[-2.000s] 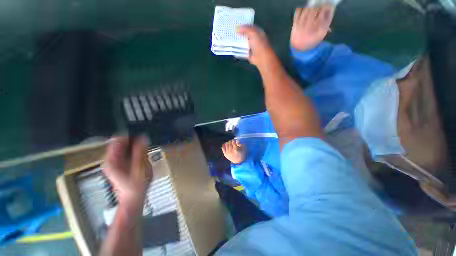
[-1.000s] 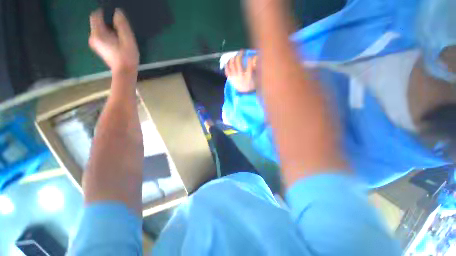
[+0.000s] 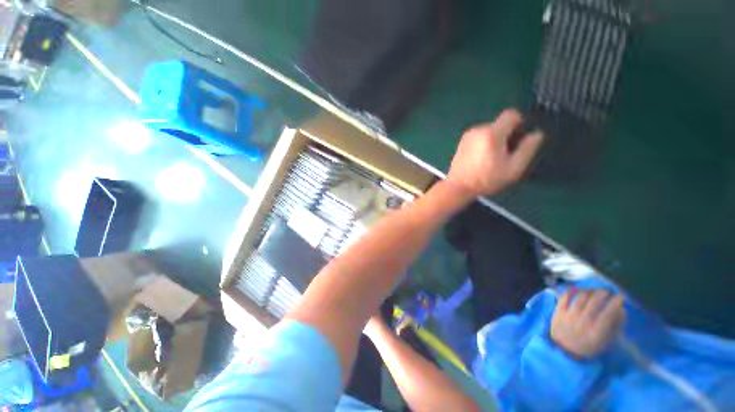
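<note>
My left hand (image 3: 496,157) reaches over the green bench top, its finger and thumb closed on the edge of a dark sheet (image 3: 560,149). Blurred pale rows (image 3: 580,60) show at the sheet's far end. Below my left forearm is an open tan carton (image 3: 262,197) with thin pale-edged parts (image 3: 302,181) upright in rows. A flat black piece (image 3: 288,253) lies on the parts. A bare forearm, seemingly my right one, passes under my left arm; its hand is hidden.
A coworker's hand (image 3: 587,322) and blue sleeve are at the bench edge, lower right. Dark material (image 3: 367,56) lies on the bench (image 3: 669,185). On the floor at left are a blue stool (image 3: 165,92), black bins (image 3: 60,310) and an opened brown carton (image 3: 189,346).
The view has swung left, showing more floor. My left hand has moved further over the bench with the dark sheet. The stack held in my right hand earlier is out of sight.
</note>
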